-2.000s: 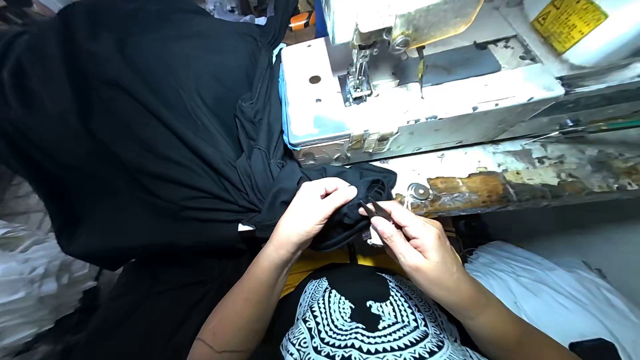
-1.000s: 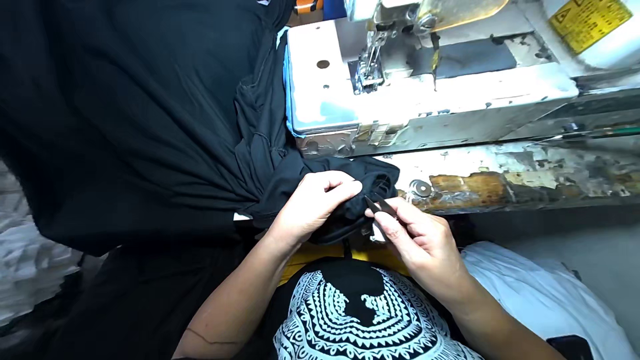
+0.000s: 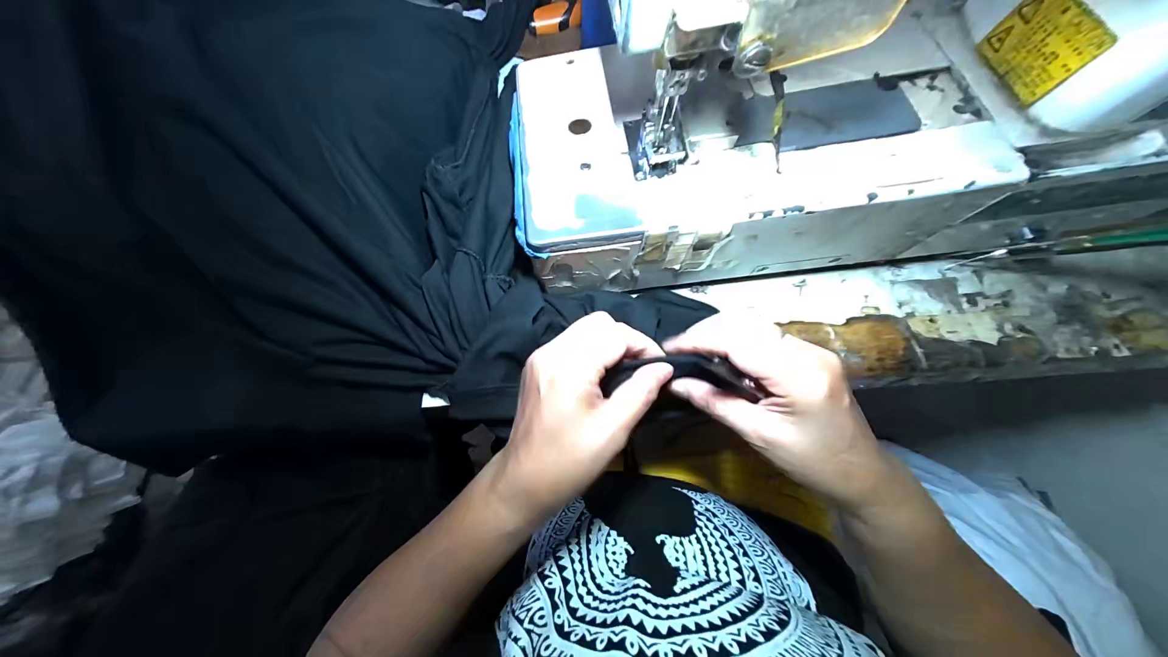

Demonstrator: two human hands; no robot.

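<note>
Black fabric (image 3: 365, 192) spreads over the left side, and its gathered end runs to my hands below the sewing machine (image 3: 803, 201). My left hand (image 3: 584, 401) pinches a folded edge of this fabric between thumb and fingers. Close beside it on the right, my right hand (image 3: 766, 392) grips the same fold, with a small dark tool, its kind unclear, partly hidden under the fingers. The machine's needle and presser foot (image 3: 662, 146) stand above and behind the hands, with no fabric under them.
A worn table edge (image 3: 967, 338) runs along the machine's front. White material (image 3: 1004, 538) lies at the lower right, and more pale material (image 3: 46, 456) at the far left. An orange-handled object (image 3: 555, 16) is behind the machine. Patterned black-and-white cloth (image 3: 675, 584) covers my lap.
My hands have come together along the fabric's edge, which now stretches between them. The dark tool, plainly visible between my right fingers before, is now mostly covered.
</note>
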